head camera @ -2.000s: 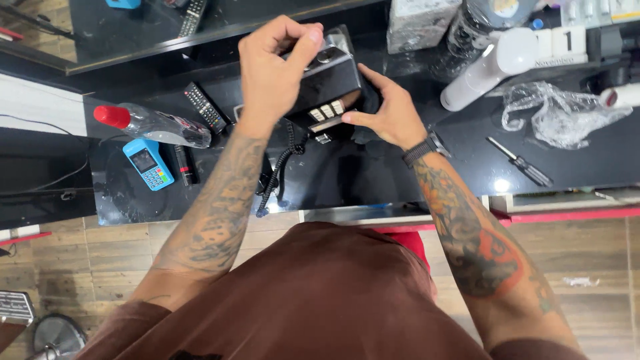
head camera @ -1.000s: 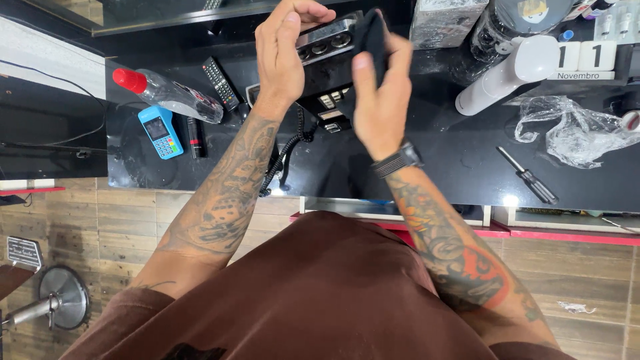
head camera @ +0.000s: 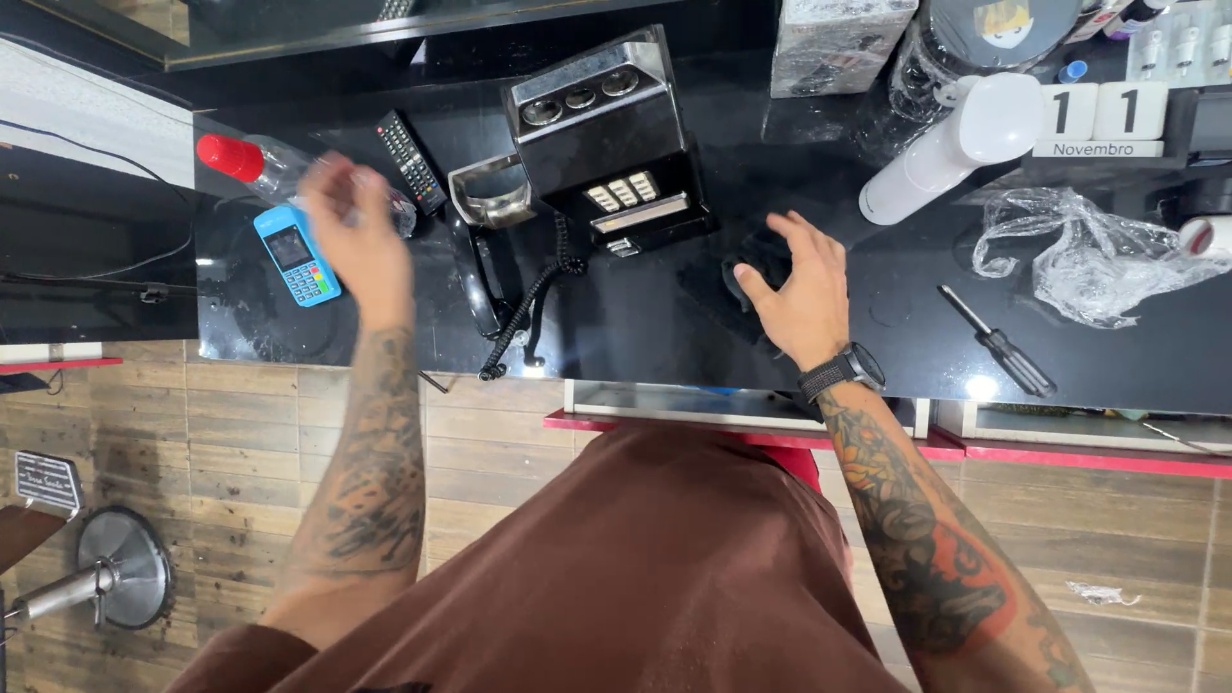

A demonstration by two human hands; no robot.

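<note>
A black payphone-style telephone (head camera: 616,144) with a chrome top and white keys stands on the glossy black counter. Its black handset (head camera: 474,279) and coiled cord (head camera: 534,303) lie to its left. My left hand (head camera: 356,226), blurred, is over a clear plastic bottle with a red cap (head camera: 231,158), beside a blue card terminal (head camera: 296,256); whether it grips the bottle cannot be told. At the phone's right, my right hand (head camera: 799,289) has its fingers apart, at a dark cloth (head camera: 746,289) that is hard to make out against the counter.
A remote control (head camera: 411,162) lies left of the phone. On the right are a white bottle (head camera: 948,149), a screwdriver (head camera: 997,342), crumpled clear plastic (head camera: 1088,255), a wrapped box (head camera: 837,43) and a block calendar (head camera: 1099,115). The counter's front edge runs above red-trimmed drawers (head camera: 693,404).
Both hands have left the telephone. My left hand has moved left to the bottle, and my right hand has come down to the counter with the dark cloth now under it.
</note>
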